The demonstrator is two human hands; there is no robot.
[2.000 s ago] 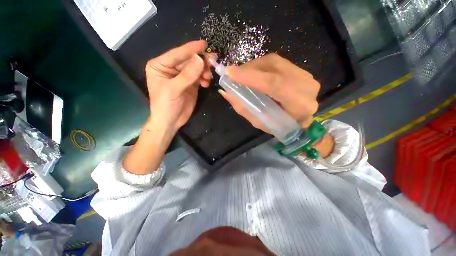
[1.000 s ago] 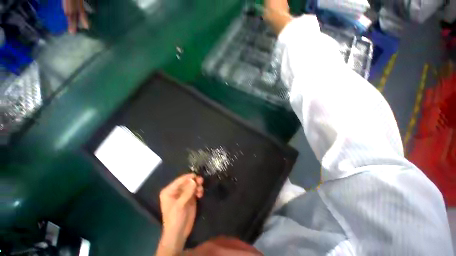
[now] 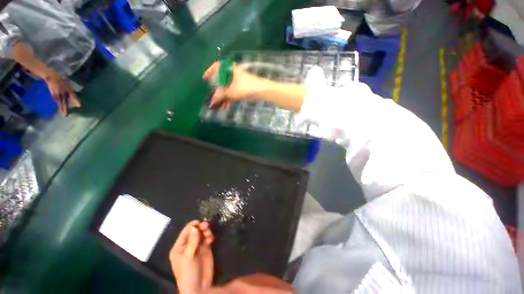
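Observation:
My left hand [image 3: 192, 252] is over the front part of the black tray [image 3: 258, 172], fingertips drawn together beside a heap of tiny metal parts [image 3: 230, 205]. Whether the fingertips hold something small cannot be told. My right arm is stretched out forward. My right hand [image 3: 232, 86] is over the left part of the clear blister tray [image 3: 281, 69], with the green cap [image 3: 224, 73] of the dispensing syringe at it. The syringe barrel and tip cannot be made out; the hand is blurred.
A white pad [image 3: 135, 227] lies on the black tray's left side. Small bits [image 3: 170, 115] lie on the green bench. Another person's hand [image 3: 62, 95] is at the upper left. White stacked sheets [image 3: 316, 22] are at the back, red bins [image 3: 485, 115] at the right.
My right hand has left my left hand at the heap and swung out to the blister tray, moving left over it since a second ago. The view has turned, showing the trays lower.

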